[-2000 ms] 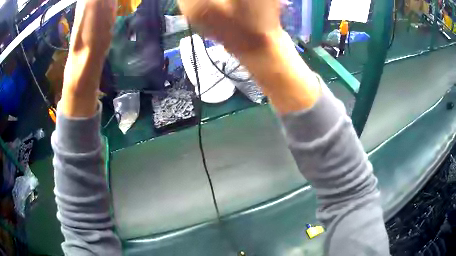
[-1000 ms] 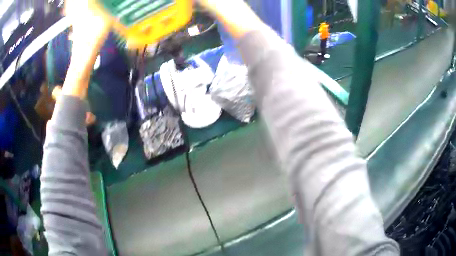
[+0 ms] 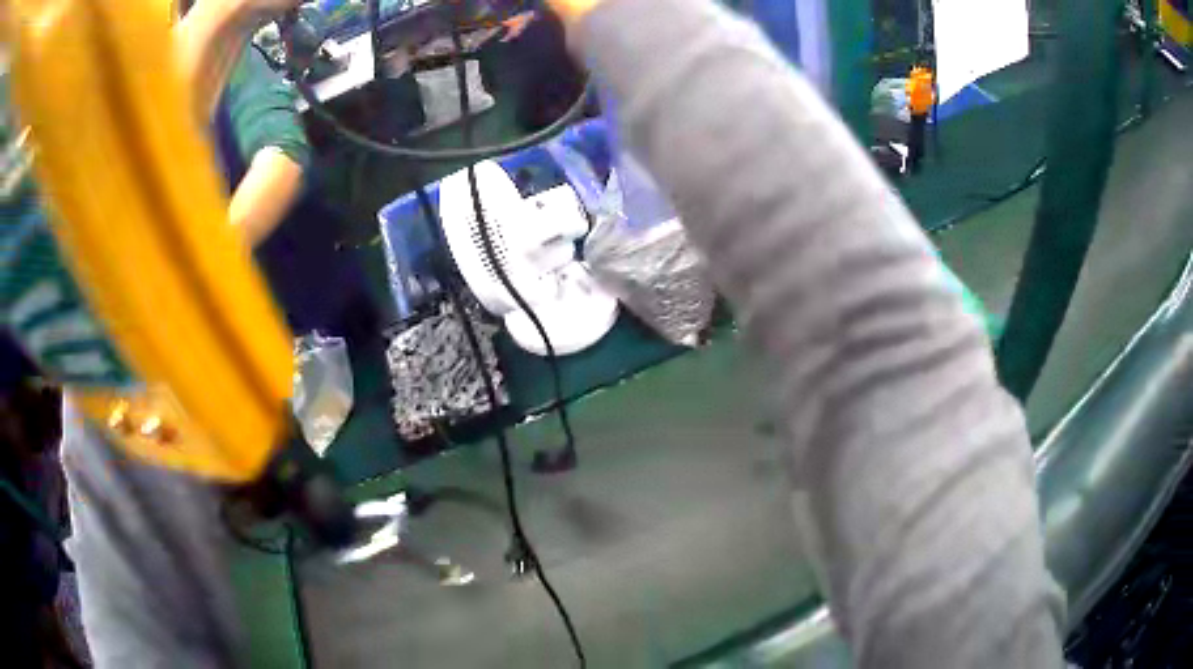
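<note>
The large yellow balancer housing (image 3: pixel 170 248) hangs tilted at the left, close to the camera and blurred. A black ball stopper (image 3: pixel 318 507) and a shiny metal clip (image 3: pixel 380 529) show at its lower end. My left hand (image 3: pixel 220 42) shows only in part at the top left, beyond the housing; its fingers are not clear. My right sleeve reaches the top edge, with only a sliver of skin at the wrist; the hand is out of the picture. Black cords (image 3: pixel 495 438) hang down through the middle.
A black tray heaped with grey metal parts (image 3: pixel 445 373), a white fan (image 3: pixel 523 261) and clear bags (image 3: pixel 667 281) stand beyond the grey belt (image 3: pixel 680 523). Another person's bare arm (image 3: pixel 266 196) shows at upper left. A green post (image 3: pixel 1079 183) stands at right.
The yellow housing has come from the top edge down to the left, nearer the camera, and now covers much of my left arm. Its stopper and clip now show. My right hand has left the picture.
</note>
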